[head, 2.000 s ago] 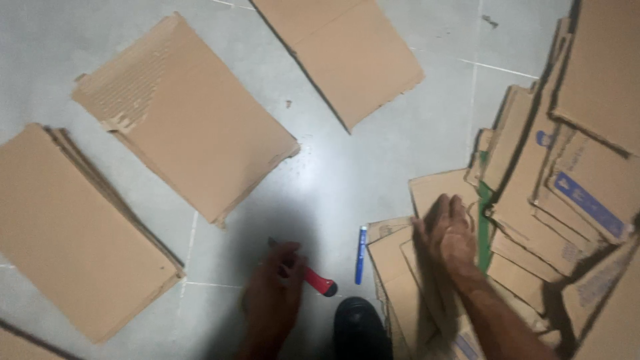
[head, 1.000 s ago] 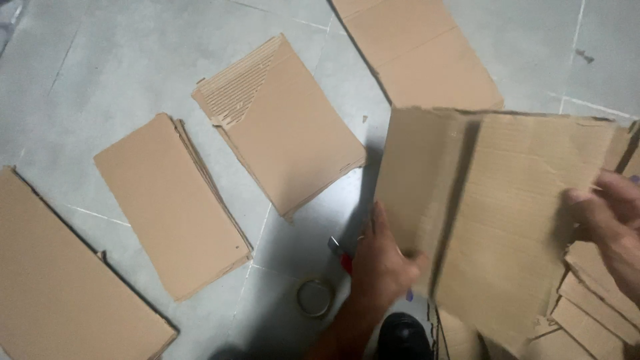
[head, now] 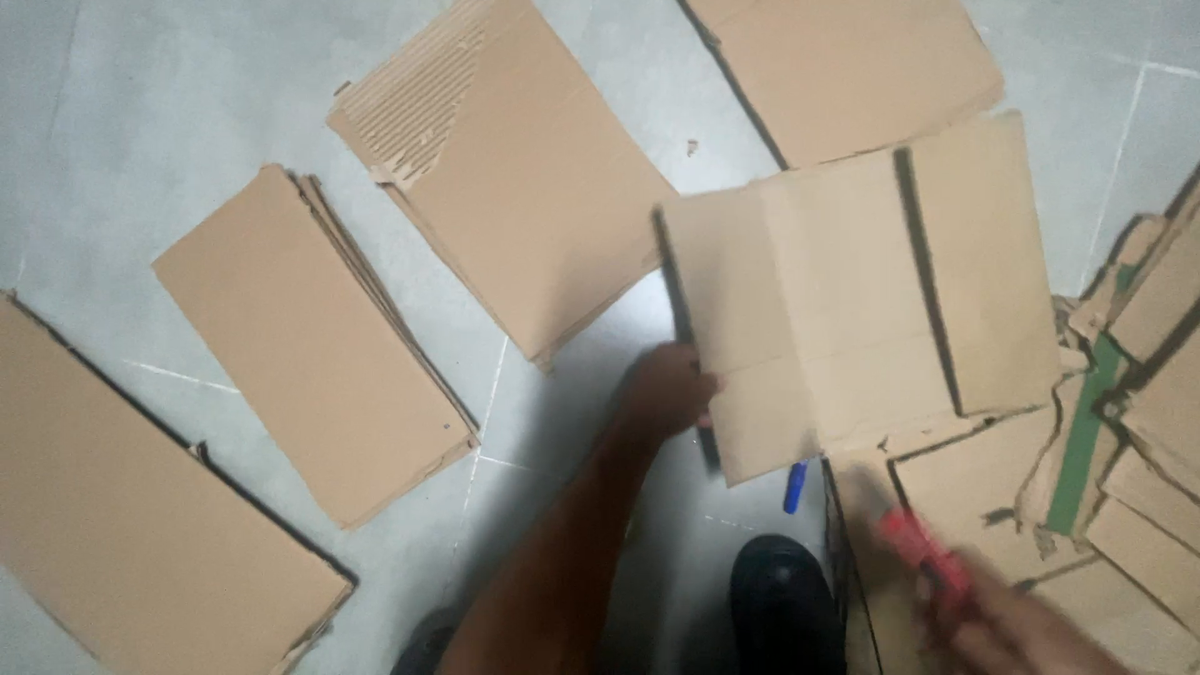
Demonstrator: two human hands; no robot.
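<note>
My left hand (head: 664, 389) is at the left edge of a creased cardboard sheet (head: 806, 319), its fingers partly hidden at that edge. A second cardboard piece (head: 984, 272) lies along the sheet's right side, with a dark gap between them. At the lower right, my right hand (head: 984, 609) grips a red utility knife (head: 923, 553); both are blurred, and the knife's tip points up and left toward the sheet. Below the sheet a blue marker (head: 795, 487) lies on the floor, partly covered.
Cardboard stacks lie on the grey tiled floor: far left (head: 141, 487), left (head: 309, 356), upper middle (head: 525, 178) and top right (head: 853, 75). More cut cardboard, one piece with green tape (head: 1083, 441), is heaped at right. A black shoe (head: 783, 600) stands at the bottom.
The red knife, on the floor by my left hand a second ago, is now in my right hand. That hand has left the cardboard's right side, and the sheet lies lower and flatter.
</note>
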